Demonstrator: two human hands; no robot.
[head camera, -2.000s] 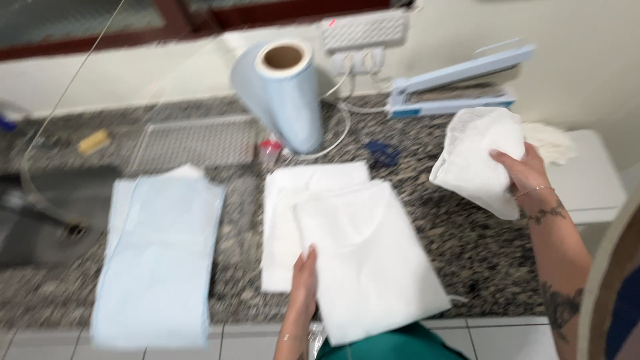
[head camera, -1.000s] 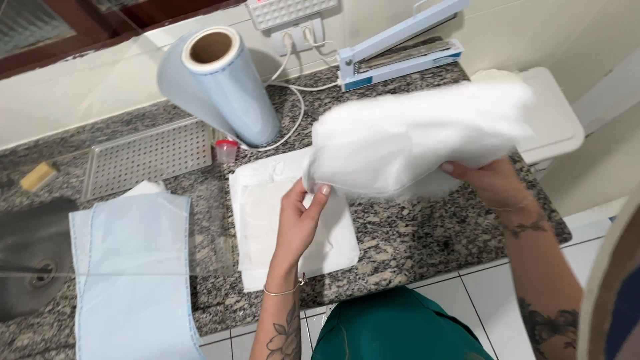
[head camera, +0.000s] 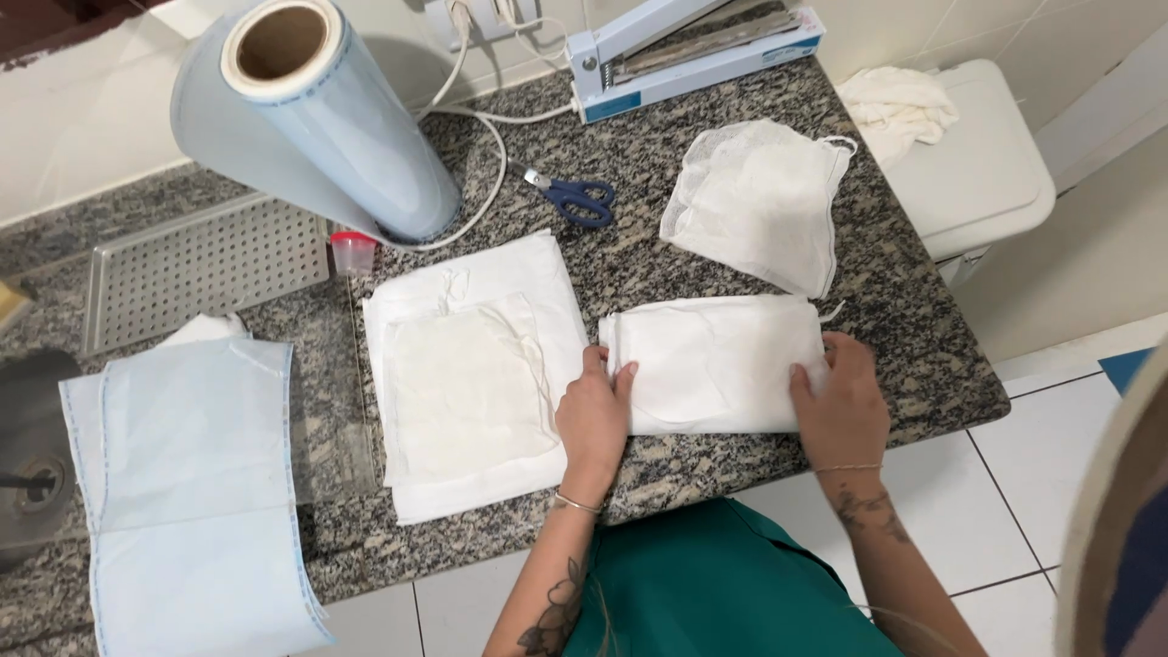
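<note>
A folded white cloth (head camera: 712, 370) lies on the granite countertop. My left hand (head camera: 593, 415) pinches its left edge between thumb and fingers, and my right hand (head camera: 841, 401) grips its right edge the same way. Left of it rests a flat stack of folded white fabric (head camera: 474, 274), topped by a cream-white square of cloth (head camera: 465, 392) with ties. Above the folded cloth lies a gauze-like white piece (head camera: 757, 205) with a cord loop at its corner. Blue-handled scissors (head camera: 579, 199) are farther back, near neither hand.
A roll of blue-tinted pouch film (head camera: 365, 128) stands beside a perforated metal tray (head camera: 210, 269) and a red-lidded cup (head camera: 354, 251). Behind is a heat sealer (head camera: 703, 59) with cables. Blue pouches (head camera: 196, 456) lie by the sink (head camera: 36, 456); a lidded white bin (head camera: 981, 164) stands right.
The white cloth that was raised between my hands one second ago is now folded on the countertop. The gauze-like piece and scissors, not visible then, now show. The view is closer.
</note>
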